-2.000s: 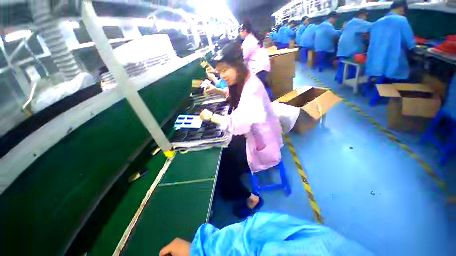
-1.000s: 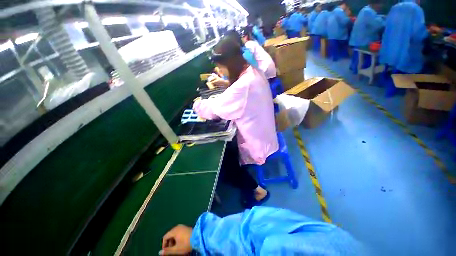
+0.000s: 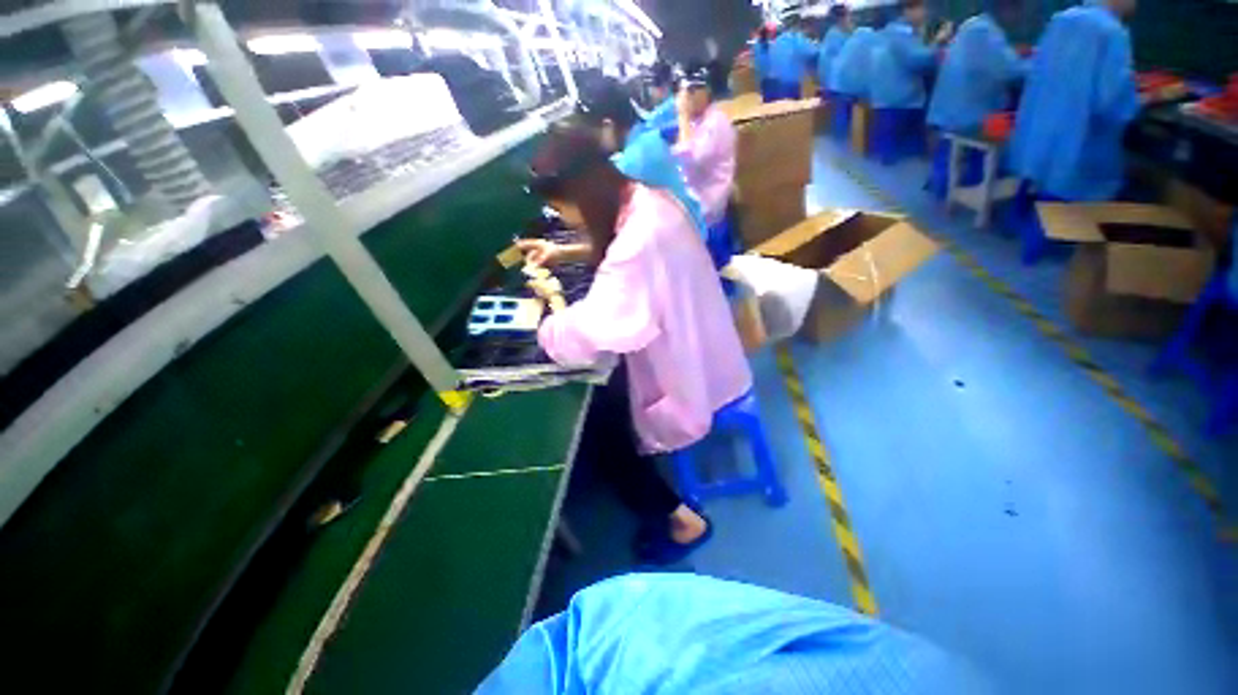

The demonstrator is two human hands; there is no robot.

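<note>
Neither of my hands is in the picture; only my blue sleeve (image 3: 706,638) shows, cut off by the bottom edge. In front lies the dark green bench (image 3: 462,543). A pale, worn belt edge strip (image 3: 367,559) runs along its left side. Beyond the strip, two small dark device housings with tan squares lie apart on the shaded side of the conveyor, one nearer (image 3: 327,512) and one farther (image 3: 392,430). They are small and blurred.
A white post (image 3: 319,211) with a yellow foot stands at the bench's far end. A person in pink (image 3: 652,319) sits beyond, working at a dark tray and light blue sheet (image 3: 502,314). Open cardboard boxes (image 3: 869,265) stand on the floor at right.
My bare hand, seen earlier at the bottom edge, has left the picture. The two housings show nearer down the belt. The person in pink now holds both hands up near a tan piece.
</note>
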